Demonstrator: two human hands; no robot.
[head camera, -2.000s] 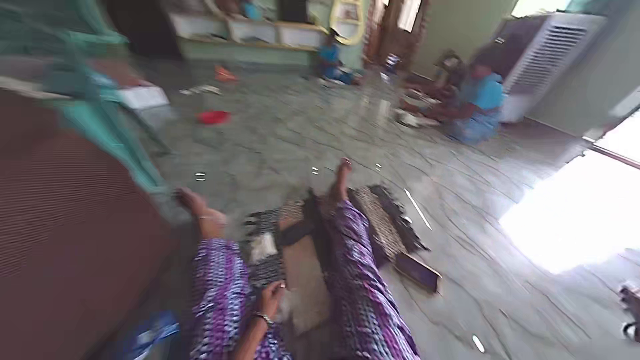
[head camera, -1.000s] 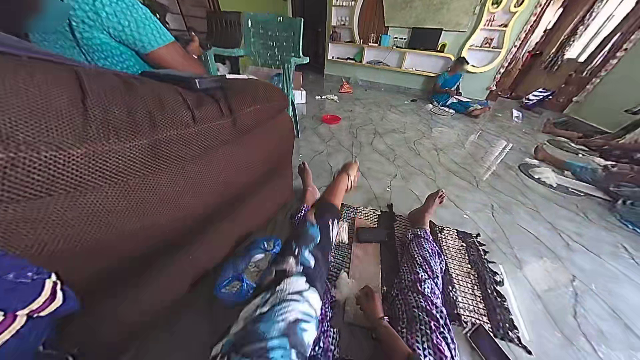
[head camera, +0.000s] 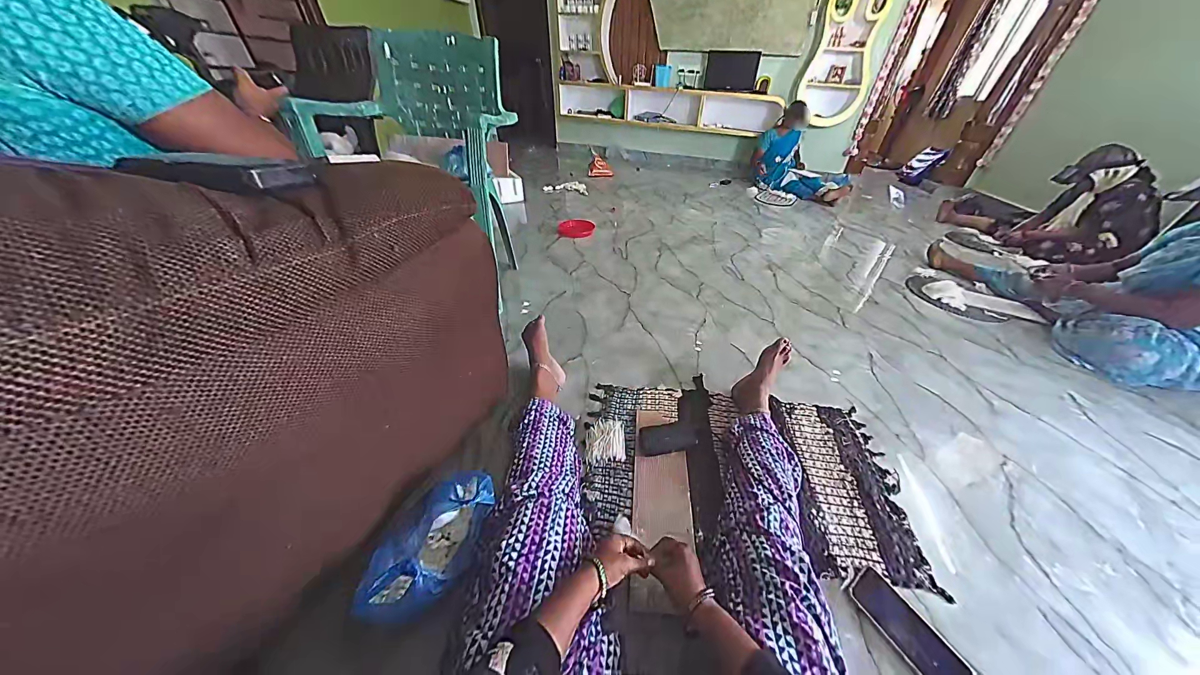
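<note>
My left hand (head camera: 621, 560) and my right hand (head camera: 675, 566) meet fingertip to fingertip over the near part of a long wooden board (head camera: 662, 497). Whatever is pinched between them is too small to make out. A small white tuft (head camera: 622, 526) shows just beyond my left hand. On the board's far part lies a dark rectangular block (head camera: 667, 438). A bundle of thin white sticks or wicks (head camera: 606, 440) rests on the woven mat (head camera: 834, 487) to the left of the board.
A blue plastic bag (head camera: 427, 553) with pale contents lies left of my legs, beside a brown sofa (head camera: 281, 394). A smartphone (head camera: 905, 623) is at the right. Farther off are a green plastic chair (head camera: 436, 84), a red dish (head camera: 576, 229) and people seated on the floor.
Both my hands now show together over the board; one second ago only one was plain there. The other person's legs beside mine are gone from view.
</note>
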